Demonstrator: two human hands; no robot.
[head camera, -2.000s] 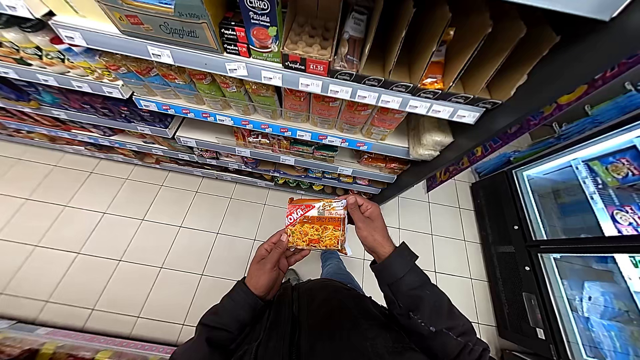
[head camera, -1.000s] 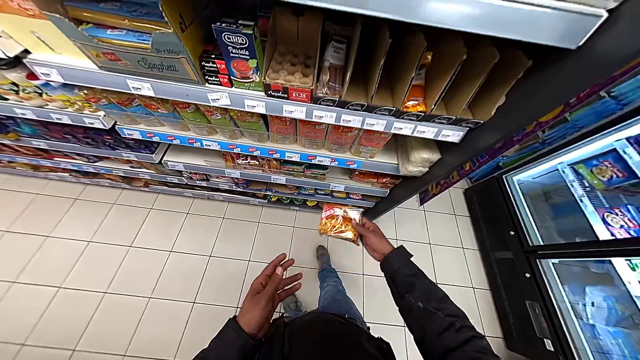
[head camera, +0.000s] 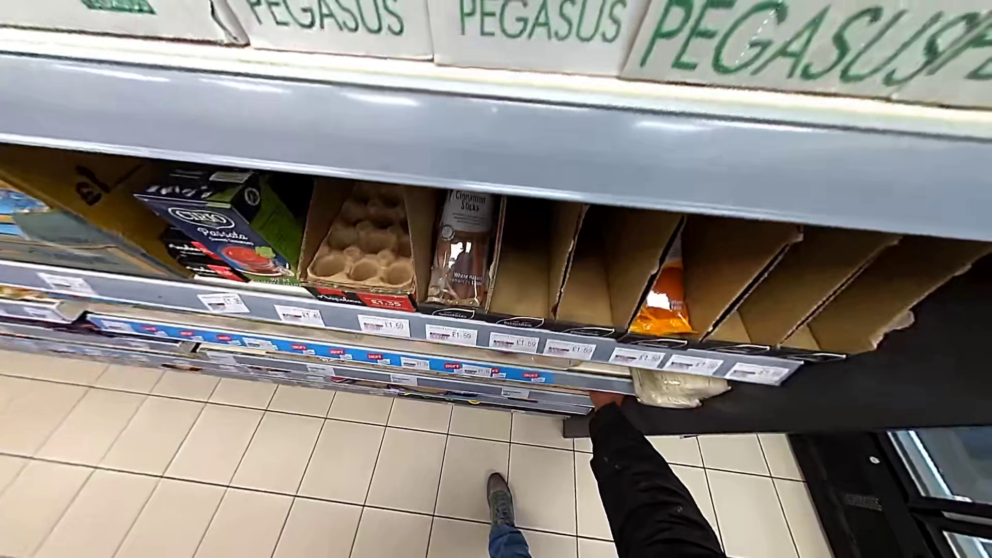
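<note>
My right hand (head camera: 606, 398) shows only in small part at the end of a black sleeve; it reaches under the shelf edge beside a pale bag (head camera: 678, 387). Its fingers and anything in them are hidden. My left hand is out of the view, and the noodle packet cannot be seen. Above the reaching arm, an orange packet (head camera: 665, 298) stands in one of several cardboard shelf boxes (head camera: 601, 279). To its left are a bag of cinnamon sticks (head camera: 463, 252), an egg-carton-like tray (head camera: 364, 240) and a passata carton (head camera: 225, 232).
A grey upper shelf edge (head camera: 465, 147) crosses the top, with white cartons (head camera: 535, 31) above it. Price labels line the shelf rail (head camera: 511, 342) below the boxes. A black-framed glass-door cabinet (head camera: 852, 496) stands at lower right. My shoe (head camera: 501, 496) is on the tiled floor (head camera: 372, 465).
The packet went from both hands to my right hand alone, and is now out of sight. My right arm has reached in under the shelf; my left hand has left the view, which has shifted closer to the shelves.
</note>
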